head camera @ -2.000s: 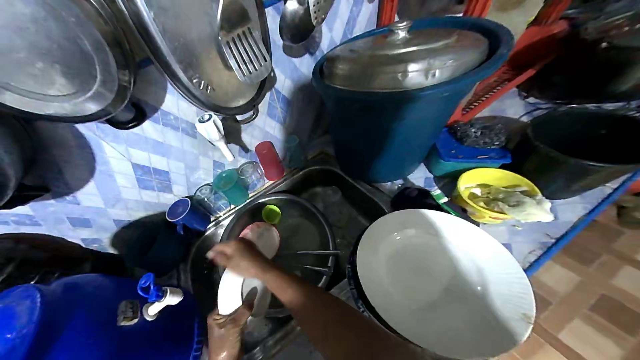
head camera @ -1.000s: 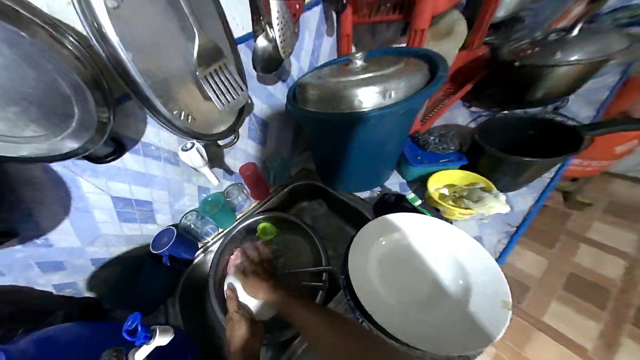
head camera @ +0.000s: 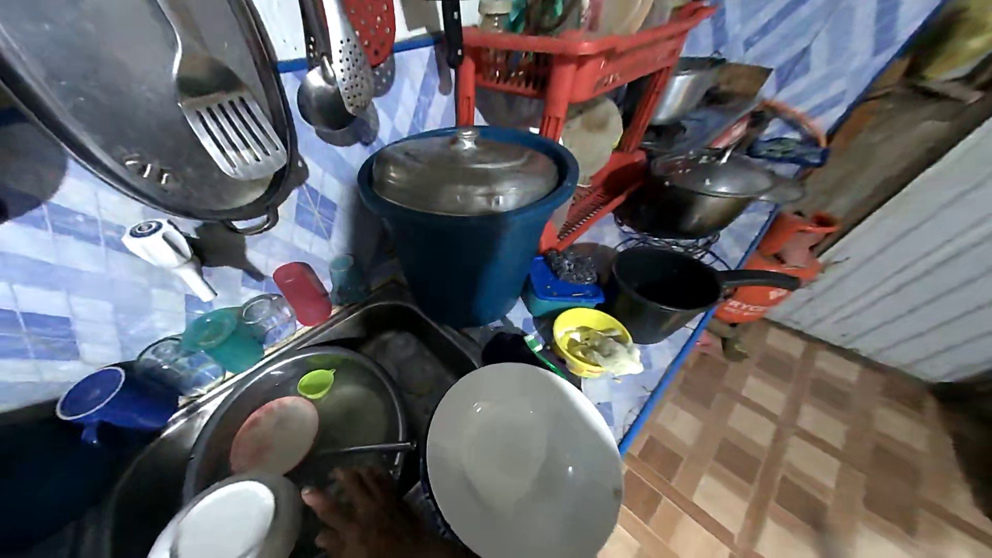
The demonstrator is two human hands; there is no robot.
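Note:
My right hand [head camera: 360, 511] is at the bottom of the head view, fingers spread over the near edge of a round metal basin [head camera: 291, 353] in the sink. Just left of it a white bowl [head camera: 232, 519] is tilted; whatever supports it is hidden. My left hand does not show. Inside the basin lie a pinkish-white oval thing [head camera: 275, 435], a small lime-green cup [head camera: 316, 383] and metal utensil handles [head camera: 368, 448] in the water. To the right of my hand stands a large white bowl [head camera: 523, 465].
Cups, among them a blue mug [head camera: 120, 403] and a red cup [head camera: 302, 293], line the sink's back edge. A blue bucket [head camera: 465, 263] with a metal lid stands behind. Right of it are a yellow bowl [head camera: 585, 329], a black saucepan [head camera: 666, 294] and a red rack [head camera: 562, 70].
The view has swung to the right and up. My hands were together at the white bowl in the basin; now my right hand is apart from it and my left hand is out of sight.

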